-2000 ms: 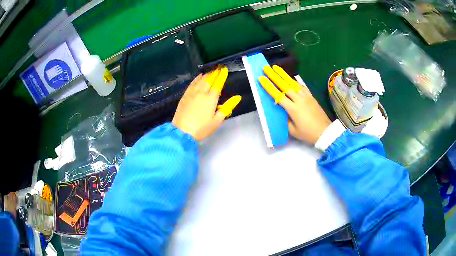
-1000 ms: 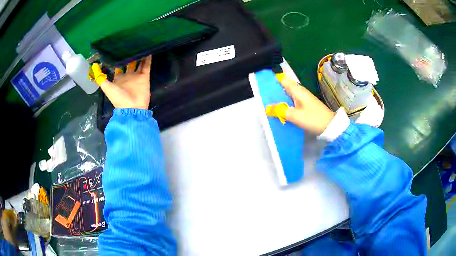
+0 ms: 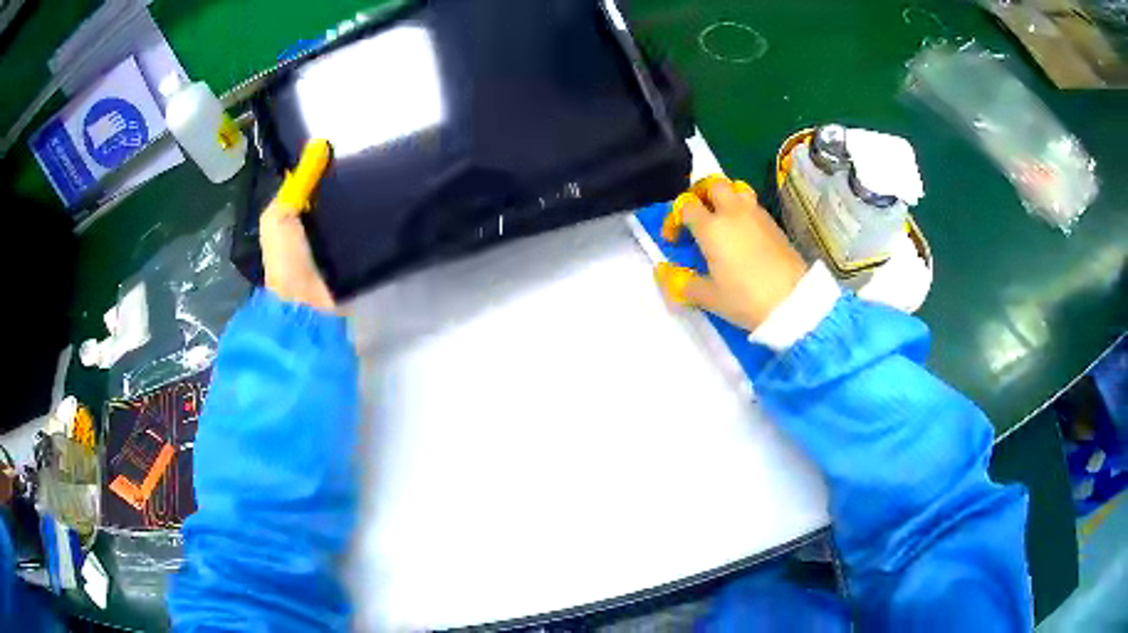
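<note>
My left hand (image 3: 294, 235), with yellow finger cots, grips the left edge of a glossy black tablet (image 3: 495, 136). The tablet is over the black foam tray (image 3: 246, 229), covers most of it, and shows a bright white reflection. My right hand (image 3: 730, 254), also with finger cots, is curled on the blue squeegee (image 3: 678, 254) at the right side of the white mat (image 3: 557, 408). The squeegee's white edge shows; my hand and sleeve hide much of the rest.
At right, an oval dish (image 3: 918, 275) holds a container (image 3: 854, 210) and white wipes. Clear plastic bags (image 3: 1021, 136) lie at far right. A white bottle (image 3: 204, 130) stands back left. Printed film (image 3: 151, 458) lies on plastic at left. Part of another person's hand shows at the left edge.
My left hand has brought the raised tablet right and towards me, its glossy face now towards the camera. The tray's white label is now covered. My right hand and the squeegee have shifted slightly.
</note>
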